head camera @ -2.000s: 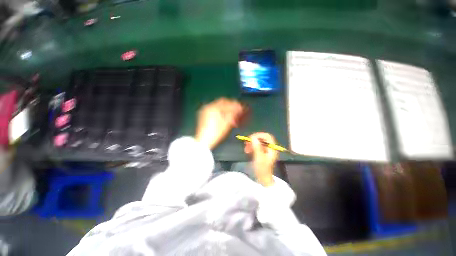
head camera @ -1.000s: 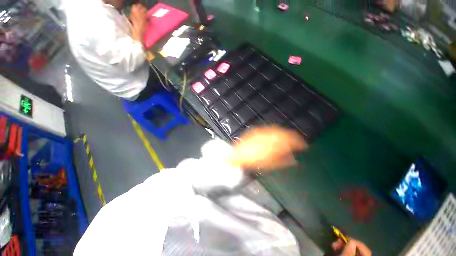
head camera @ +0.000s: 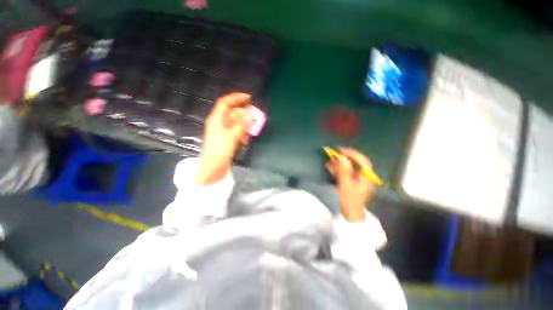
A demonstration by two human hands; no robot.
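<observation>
My left hand (head camera: 222, 136) is raised at the near right corner of the black blister tray (head camera: 176, 66) and holds a pink housing (head camera: 256, 120) at its fingertips. My right hand (head camera: 351, 178) is above the bench's near edge and holds a yellow pen-sized tool (head camera: 367, 174), its end pointing up and left. A dark-red pile of small parts (head camera: 341, 122) lies on the green mat between and beyond my hands. Two pink housings (head camera: 102, 79) sit at the left end of the blister tray. The frame is blurred.
A small blue box (head camera: 397, 75) with shiny contents stands beyond the red pile. A white parts tray (head camera: 464, 139) and a second one (head camera: 537, 169) are at right. A blue stool (head camera: 91, 172) and a brown carton (head camera: 491, 251) are below the bench. Another person's sleeve (head camera: 23, 151) is at left.
My left hand was empty-looking over the tray and now holds a pink housing. One fewer pink housing shows at the tray's left end. The view has swung back right; the yellow tool stays in my right hand.
</observation>
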